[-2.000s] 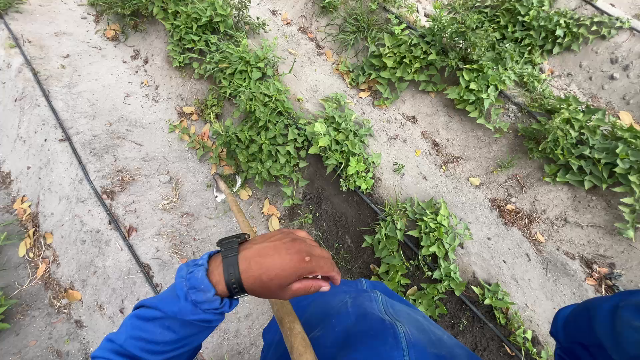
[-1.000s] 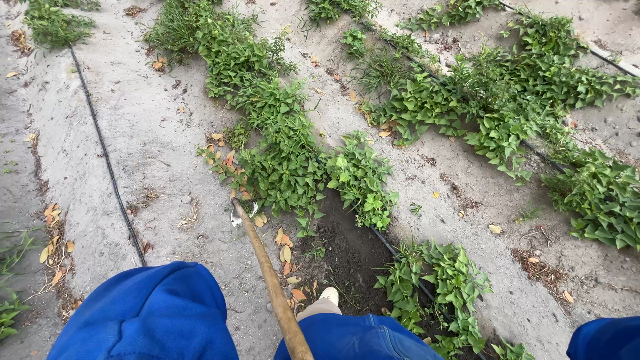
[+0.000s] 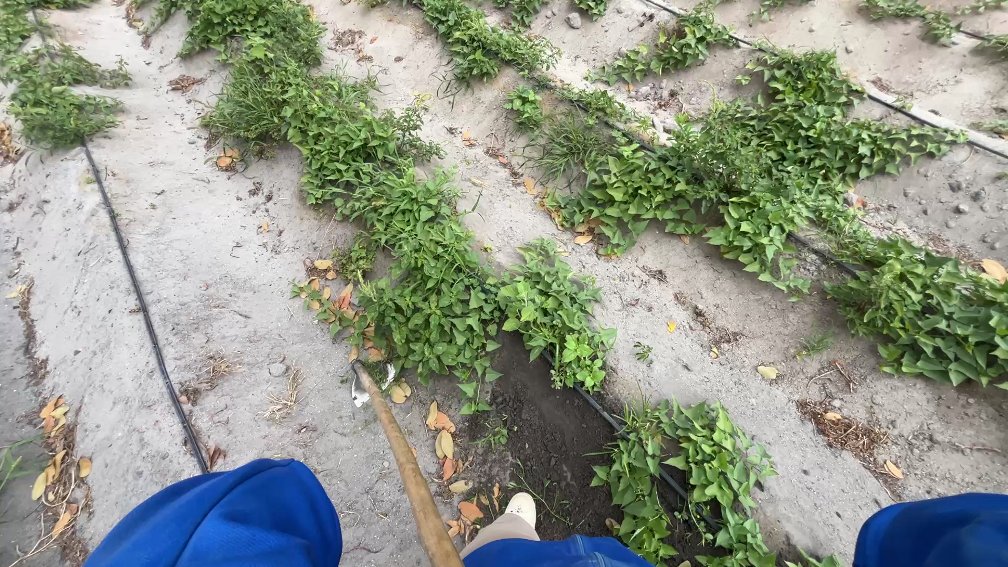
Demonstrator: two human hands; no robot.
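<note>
A long wooden handle (image 3: 405, 465) runs from the bottom edge up to a pale metal blade (image 3: 370, 383), a hoe by its look, which rests on the sandy soil at the edge of the leafy plants (image 3: 425, 315). Neither of my hands shows; the blue left sleeve (image 3: 228, 520) fills the lower left and another piece of blue clothing (image 3: 933, 531) is at the lower right corner. Whether a hand is on the handle is hidden. Dark, bare soil (image 3: 543, 425) lies right of the handle, with a smaller plant clump (image 3: 693, 465) beside it.
Black drip irrigation lines (image 3: 142, 307) run along the ridges, one through the plants. My pale shoe (image 3: 521, 508) stands at the dark soil's lower edge. More green rows (image 3: 756, 173) grow at the right. Dry orange leaves (image 3: 445, 445) and dead stems (image 3: 846, 429) lie scattered.
Two seconds ago my left hand with a black wristwatch was over the handle; it has since gone out of view. The pale shoe has come into view. The view has shifted somewhat.
</note>
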